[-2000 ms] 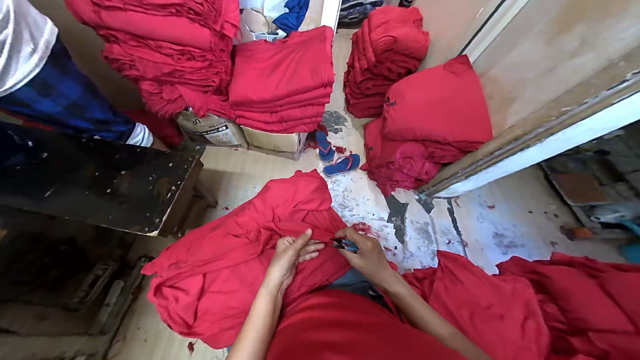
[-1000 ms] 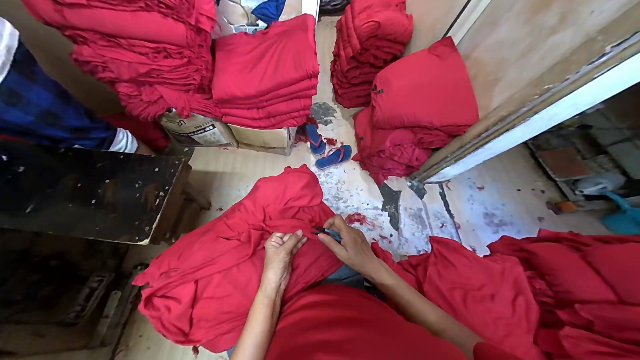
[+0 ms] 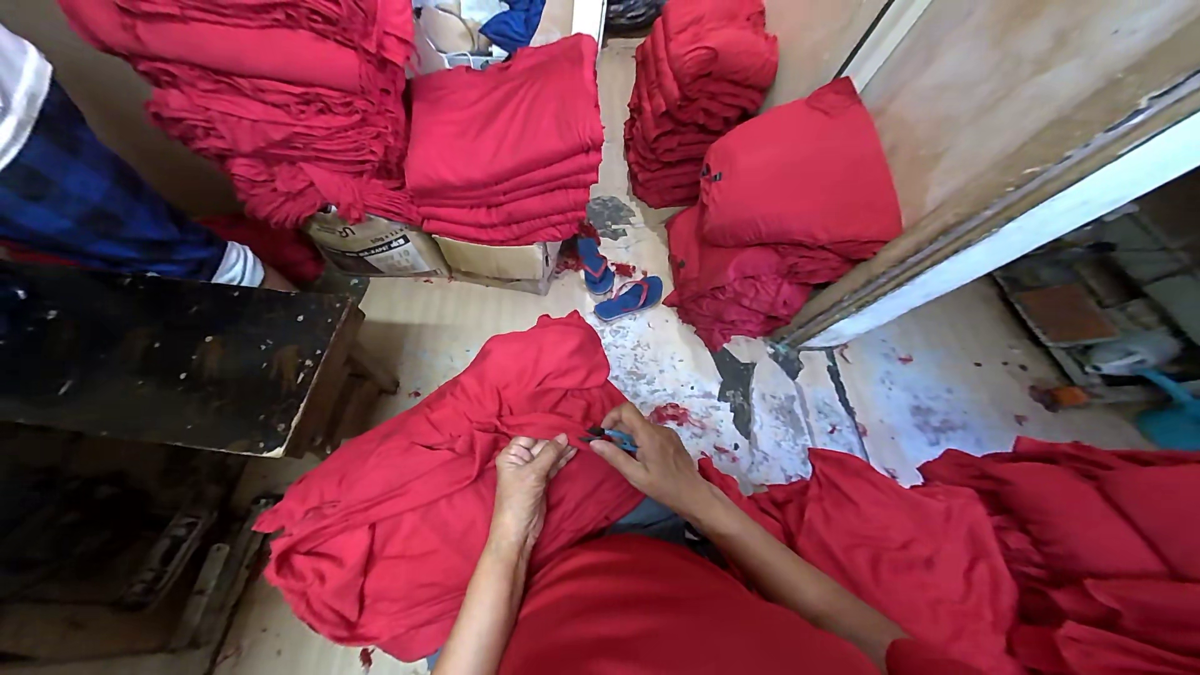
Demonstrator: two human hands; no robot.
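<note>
A large bunched red cloth garment [image 3: 412, 487] lies across my lap, spreading to the left. My left hand [image 3: 532, 469] pinches a fold of it between thumb and fingers. Just right of that, my right hand [image 3: 647, 450] holds a small tool with blue handles and a dark tip, apparently thread snips [image 3: 614, 438]; the tip points left at the cloth beside my left fingertips. Whether the blades touch the fabric cannot be told. More red cloth [image 3: 900, 553] lies heaped at my right side.
Folded red garments [image 3: 506, 141] are stacked on cardboard boxes [image 3: 497, 261] ahead; more red piles [image 3: 802, 178] lean by the wall. Blue flip-flops [image 3: 630, 298] lie on the stained floor. A black bench [image 3: 169, 352] stands left, a person in checked blue cloth [image 3: 84, 197] behind it.
My right hand and the snips have shifted slightly relative to my left hand, which still pinches the cloth. The stacks and flip-flops have stayed put.
</note>
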